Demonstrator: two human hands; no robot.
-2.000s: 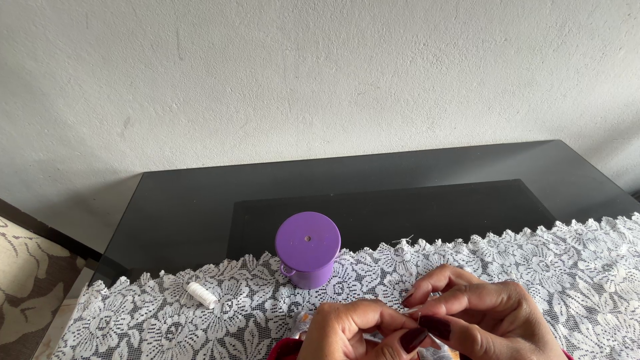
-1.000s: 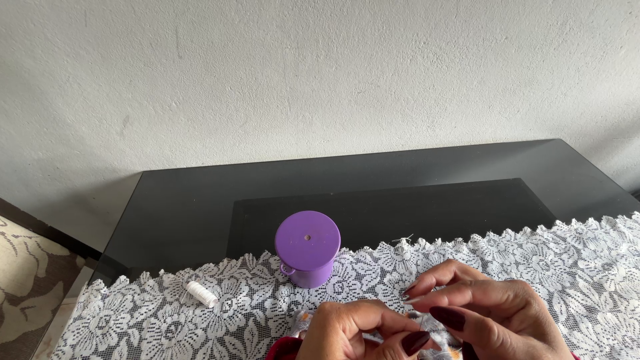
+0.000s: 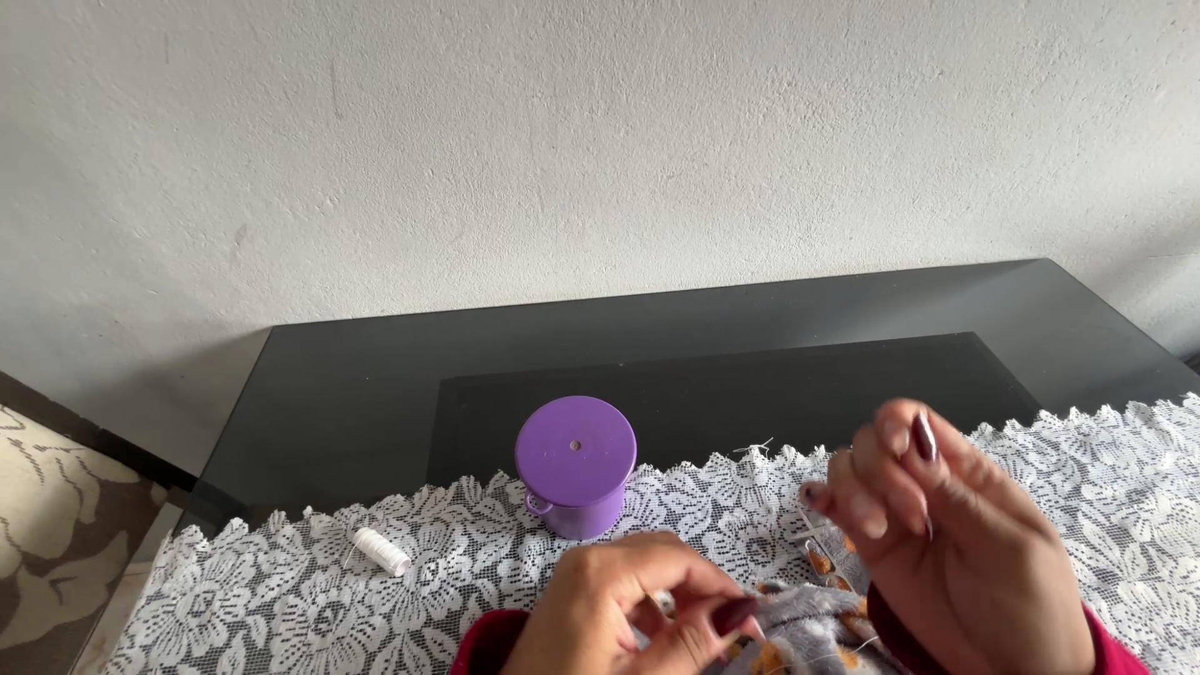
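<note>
My left hand [image 3: 647,609] pinches grey patterned fleece fabric [image 3: 806,619] between thumb and fingers at the bottom of the view. My right hand [image 3: 947,516] is raised to the right above the fabric, thumb and index finger pressed together; whether a needle or thread is between them cannot be made out. Loose white thread lies across the fabric. A purple lidded container [image 3: 576,450] with a small side loop stands beyond my left hand. Left of it a spool of white thread [image 3: 380,551] lies on its side.
A white lace cloth [image 3: 234,600] covers the front of a dark glass-topped table [image 3: 337,394]. Behind the table rises a rough pale wall [image 3: 600,159]. A patterned rug [image 3: 56,534] shows on the floor at the left.
My right hand has lifted up and to the right, away from my left hand, with its palm turned more into view. More of the grey fabric shows. Container and spool have not moved.
</note>
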